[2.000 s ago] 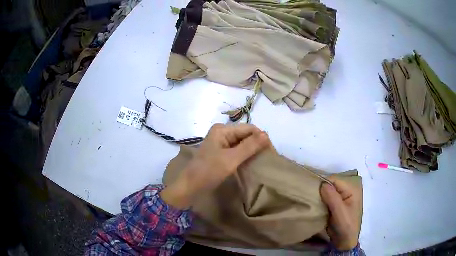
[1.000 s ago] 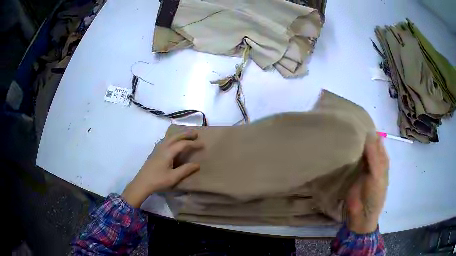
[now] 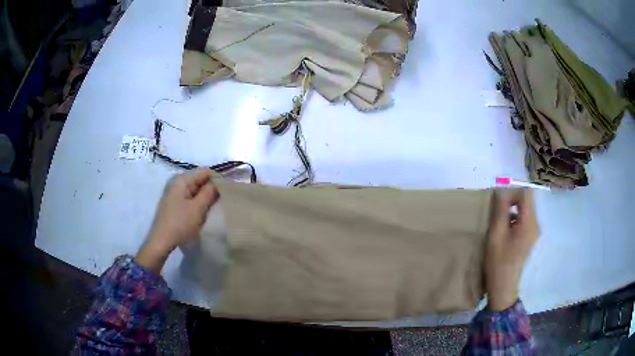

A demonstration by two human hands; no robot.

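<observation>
A khaki sleeve point(image 3: 348, 243) lies flat at the near table edge, its length running left to right. My left hand point(image 3: 182, 208) pinches its upper left corner between thumb and fingers; a blurred pale patch shows below that hand. My right hand point(image 3: 514, 233) is at the sleeve's upper right corner, thumb and fingers closed on its edge. The right hand is slightly blurred. Whether other sleeves lie under this one is hard to tell.
A beige sleeve bundle point(image 3: 292, 49) with a dark band lies at the far side. A striped tie point(image 3: 202, 165) with a white ticket point(image 3: 135, 147) lies left. A small-parts bundle point(image 3: 550, 104) and a pink-capped marker point(image 3: 521, 183) lie right, on the white table point(image 3: 90, 208).
The sleeve, bunched and then curved up in my hands, is now stretched out flat. My left hand has moved to its upper left corner. The view has shifted, so the bundles appear further left.
</observation>
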